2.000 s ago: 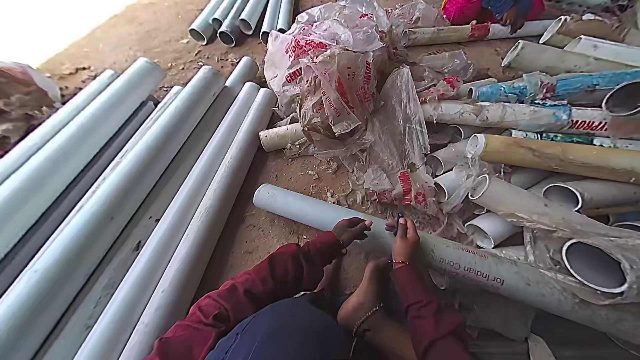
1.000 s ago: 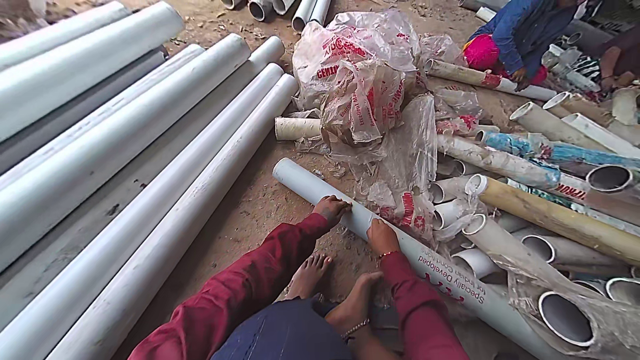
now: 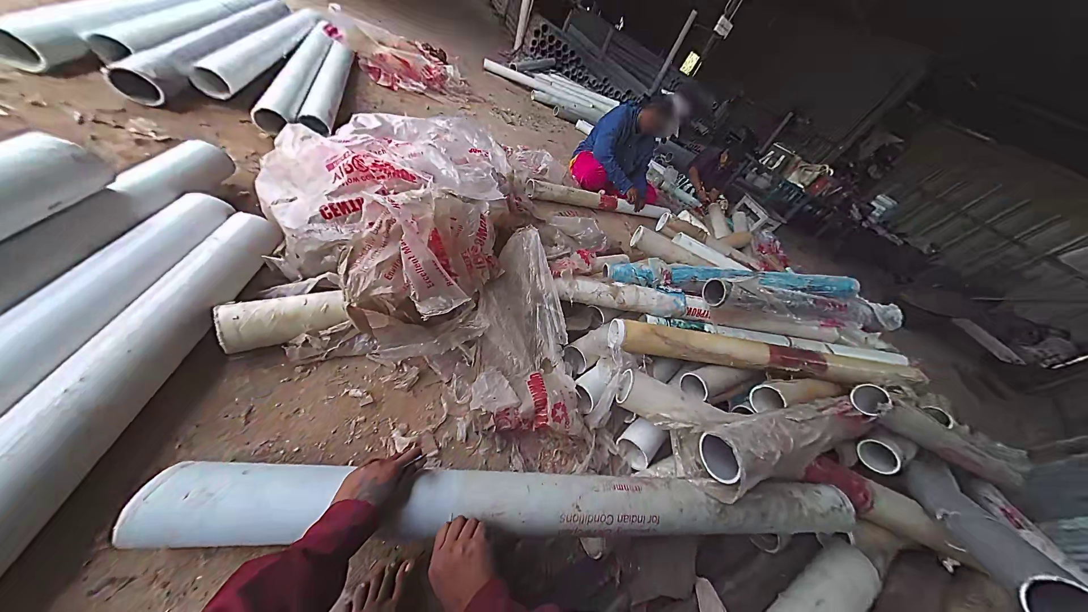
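Note:
A pale blue-grey plastic pipe [image 3: 527, 501] with red and grey print lies across the ground in front of me. My left hand [image 3: 378, 480] rests over its top, left of the middle, with the fingers reaching past the far side. Against its near side is my right hand [image 3: 461, 557], fingers bent toward the pipe; whether it grips is unclear. Both arms wear dark red sleeves. My bare toes [image 3: 378, 586] show between the hands. Beyond the pipe lies a heap of crumpled clear plastic wrapping [image 3: 408, 212] with red print.
Several white pipes [image 3: 136, 357] lie side by side at left, more [image 3: 229, 68] behind them. A pile of mixed pipes [image 3: 722, 382], some wrapped in film, fills the right. A person in blue [image 3: 625, 144] crouches farther back, with another person [image 3: 710, 170] beyond.
The view has turned and lifted, showing more background. The pipe in front of me now lies nearly level across the view instead of slanting. My right hand has come off its top to its near side.

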